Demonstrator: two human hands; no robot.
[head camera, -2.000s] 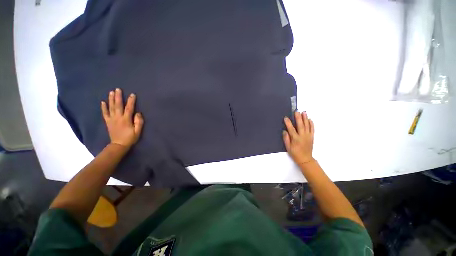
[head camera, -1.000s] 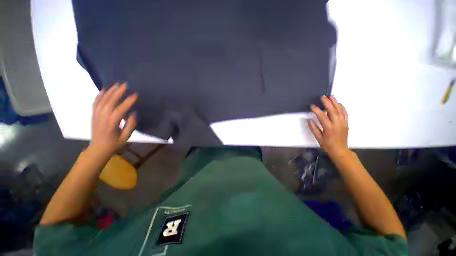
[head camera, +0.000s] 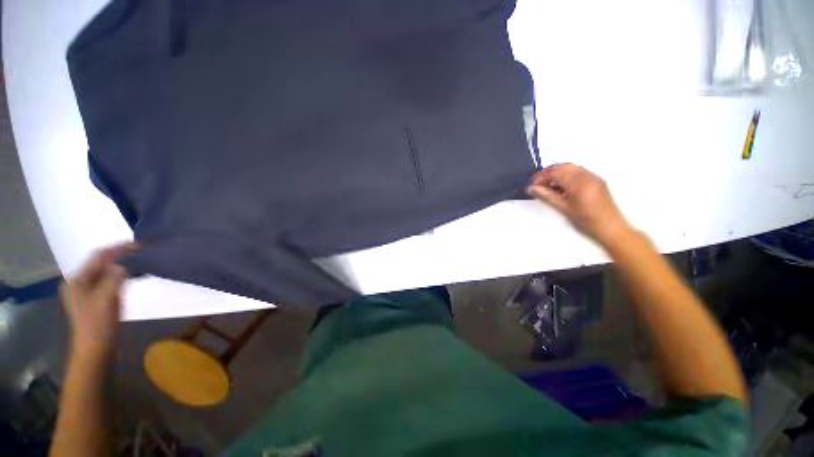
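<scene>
A dark navy-grey garment (head camera: 312, 116) lies spread on the white table (head camera: 616, 107), its top cut off by the frame's edge. A slit shows on its right part and a pale strip at its right edge. My left hand (head camera: 96, 284), slightly blurred, pinches the near left edge of the cloth at the table's left front. My right hand (head camera: 576, 198) pinches the near right corner between thumb and fingers. The cloth between my hands sags, and a folded flap of it reaches the table's front edge near my body.
A clear bag bundle (head camera: 736, 49) lies at the far right. A yellow-orange pen or marker (head camera: 751, 136) is near it. Below the table are a round yellow stool (head camera: 187, 371) at left, a blue-purple crate (head camera: 585, 391) and bagged items (head camera: 546, 312) on the floor.
Both hands were flat or loosely spread on the cloth and now grip its near edge. My left hand has moved outward to the left. The near edge is pulled taut at the right corner.
</scene>
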